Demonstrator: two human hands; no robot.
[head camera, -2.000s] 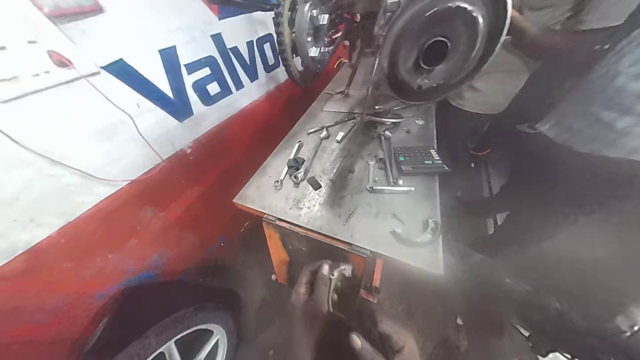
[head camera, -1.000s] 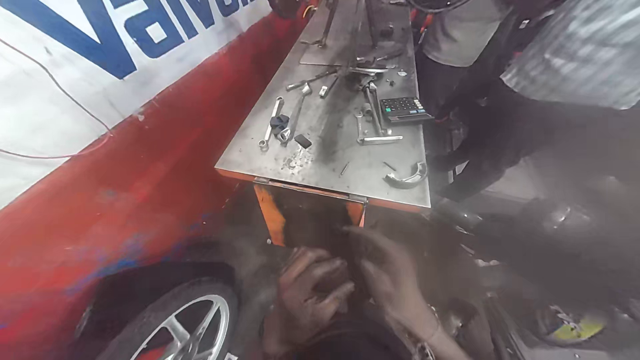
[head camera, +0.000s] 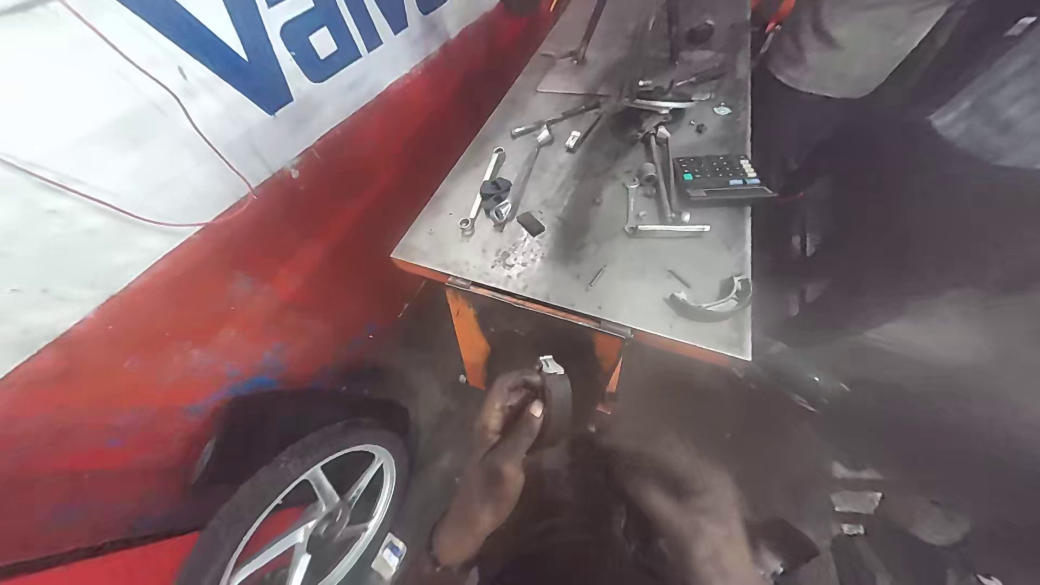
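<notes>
My left hand (head camera: 512, 414) grips a curved brake shoe (head camera: 556, 402) upright, its metal end at the top, below the near edge of the metal workbench (head camera: 504, 272). My right hand (head camera: 691, 504), blurred by motion, is to the right of the shoe and apart from it; whether it holds anything cannot be told. A second brake shoe (head camera: 711, 305) lies at the bench's near right corner. Farther up the bench lie a ring spanner (head camera: 483, 191), another wrench (head camera: 524, 179), a black calculator (head camera: 719, 175) and a T-shaped metal tool (head camera: 668, 229).
A spoked wheel with a tyre (head camera: 325, 512) stands at the lower left, beside the red and white wall (head camera: 268, 325). The bench has an orange frame leg (head camera: 469, 337). A person (head camera: 849, 49) is at the upper right. Small scraps (head camera: 857, 500) lie on the floor at right.
The view has tilted down, away from the large wheel hub above the bench. My left hand now holds the brake shoe up in plain sight; my right hand has moved away from my left.
</notes>
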